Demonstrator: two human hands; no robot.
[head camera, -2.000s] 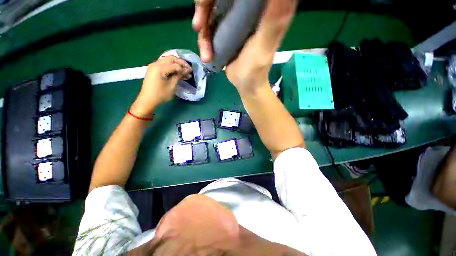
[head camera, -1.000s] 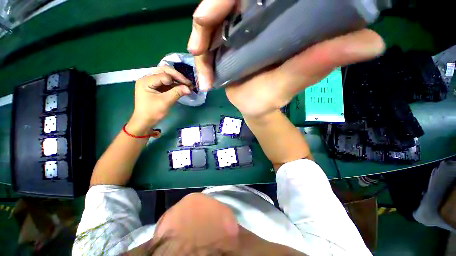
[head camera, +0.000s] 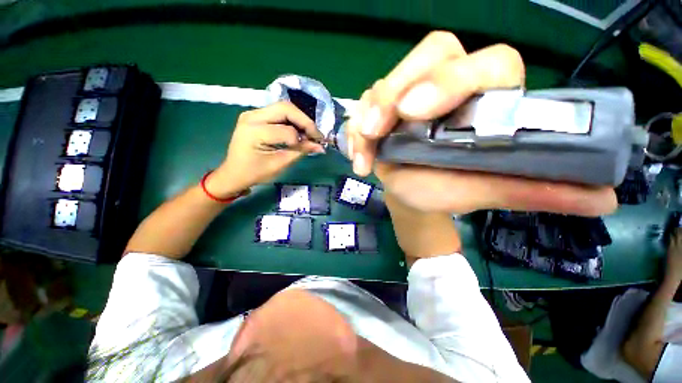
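My right hand (head camera: 441, 135) is closed around a thick grey electric screwdriver (head camera: 516, 149), held close to the camera with its narrow end pointing left. My left hand (head camera: 273, 142) has its fingertips pinched together at the screwdriver's tip; a tiny item may be between them, too small to tell. Behind the left fingers a whitish screw bag (head camera: 299, 86) stands open with dark contents. Several black housings with silvery plates (head camera: 294, 199) lie on the green bench below my hands.
A black tray (head camera: 34, 164) at the left holds a row of housings with plates. A pile of black housings (head camera: 546, 243) lies at the right, partly behind the screwdriver. Another person's arm (head camera: 658, 322) is at the lower right. A yellow cord (head camera: 665, 63) hangs at the upper right.
The screwdriver has turned nearly level, its tip now at my left fingertips. My left hand has moved from the bag's opening towards the right. The green box is now hidden.
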